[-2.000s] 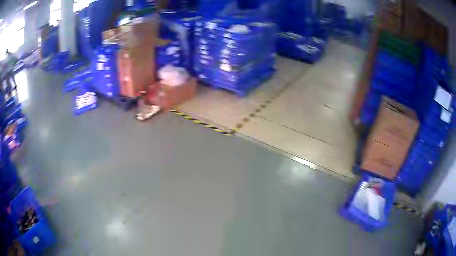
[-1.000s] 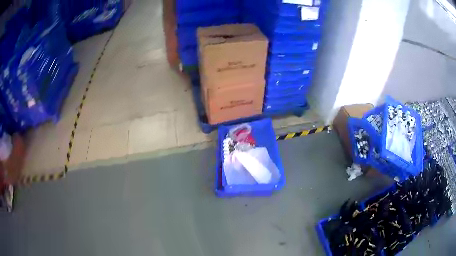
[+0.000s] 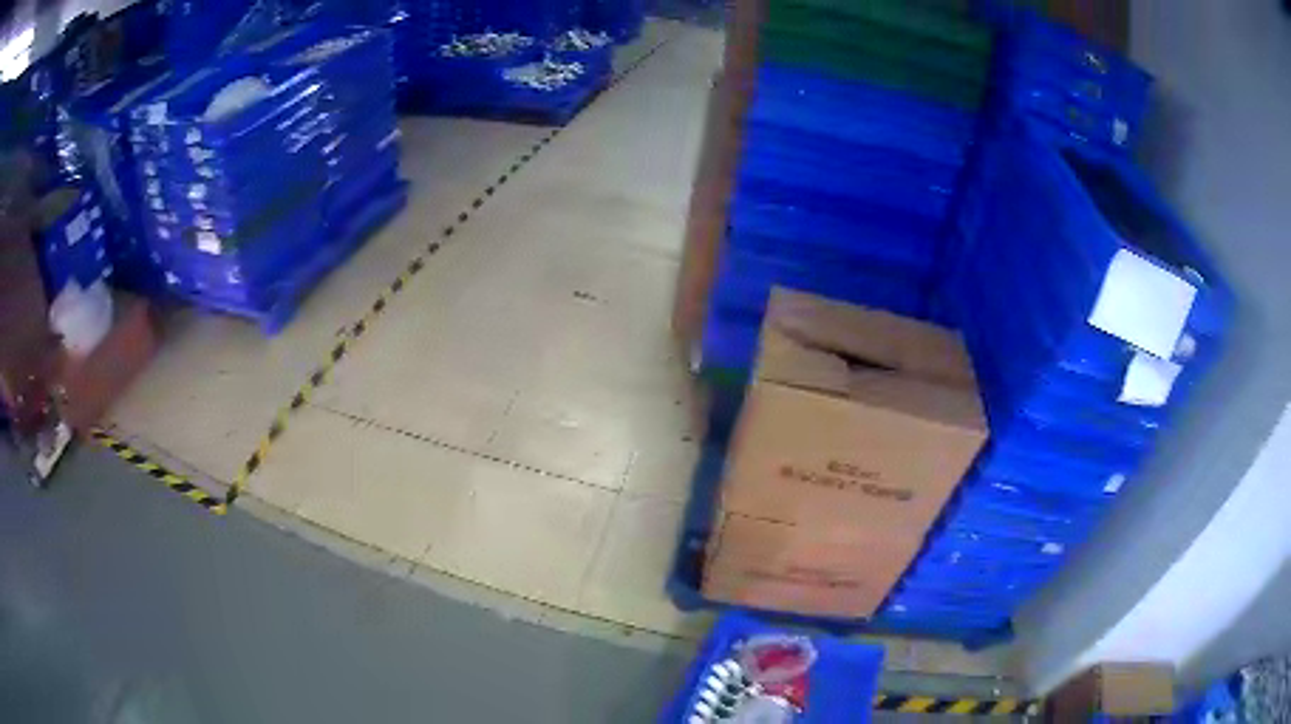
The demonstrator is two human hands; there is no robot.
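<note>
Neither of my hands is in the picture. Nearest in front of me, at the bottom edge, is a blue crate [image 3: 847, 676], cut off by the frame. It holds a red thing, clear plastic and a row of small white pieces. Just behind it two brown cardboard boxes [image 3: 835, 488] stand one on the other, with dark print on their sides. The top one has a torn or dented upper face.
Tall stacks of blue crates [image 3: 850, 198] with white paper labels stand behind and right of the boxes. A pale pillar [image 3: 1203, 566] is at right. A wrapped crate stack [image 3: 269, 184] stands on a pallet at left. Yellow-black tape [image 3: 340, 344] crosses the floor.
The view has moved closer to the boxes and tilted up. The blue crate now sits at the bottom edge, and the crate of black parts at right has left the view.
</note>
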